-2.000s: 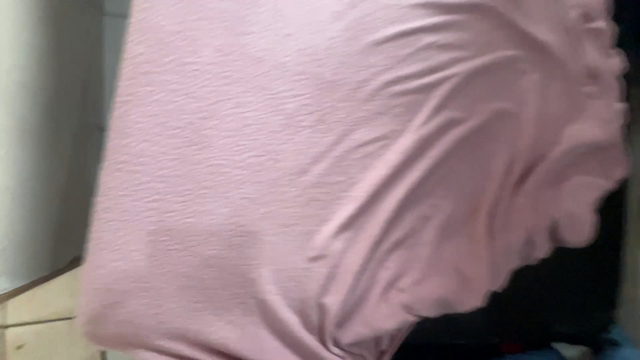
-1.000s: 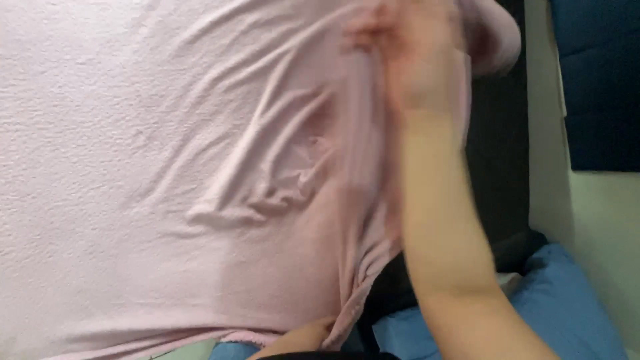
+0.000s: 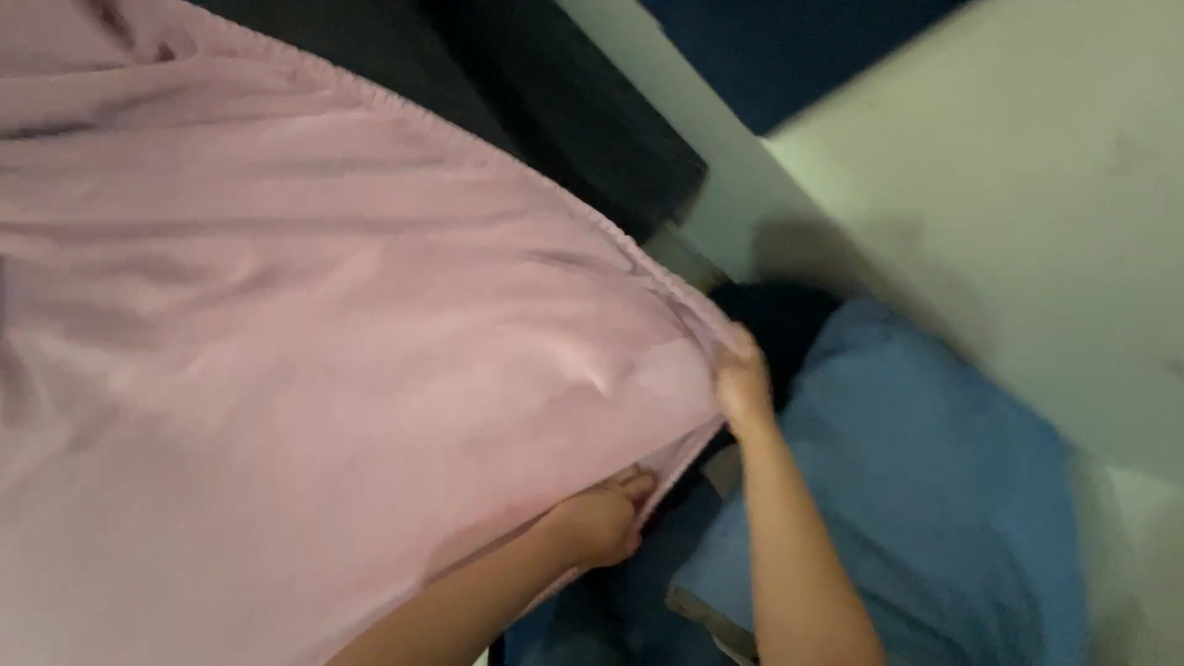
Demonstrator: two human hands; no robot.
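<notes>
A pink fitted sheet (image 3: pixel 370 370) with a gathered elastic edge spreads over the left and middle of the view, stretched to a point toward the right. At that corner, my right hand (image 3: pixel 743 384) grips the sheet's edge. My left hand (image 3: pixel 601 523) is lower and to the left, at the sheet's lower edge; its fingers reach into the fold, partly hidden by the cloth, and whether they pinch it cannot be told. A dark mattress (image 3: pixel 592 139) shows beyond the sheet's upper edge.
Blue fabric (image 3: pixel 943 472), bulky like a cushion or bedding, lies right of my right forearm. A pale wall (image 3: pixel 1036 213) stands at the right, with a dark blue panel or cloth (image 3: pixel 777 55) at the top. A pale ledge (image 3: pixel 712 176) runs beside the mattress.
My right hand, blurred on the sheet a second ago, now holds its corner pulled out. My left hand has come into plain view at the lower edge. The view has turned and shifted.
</notes>
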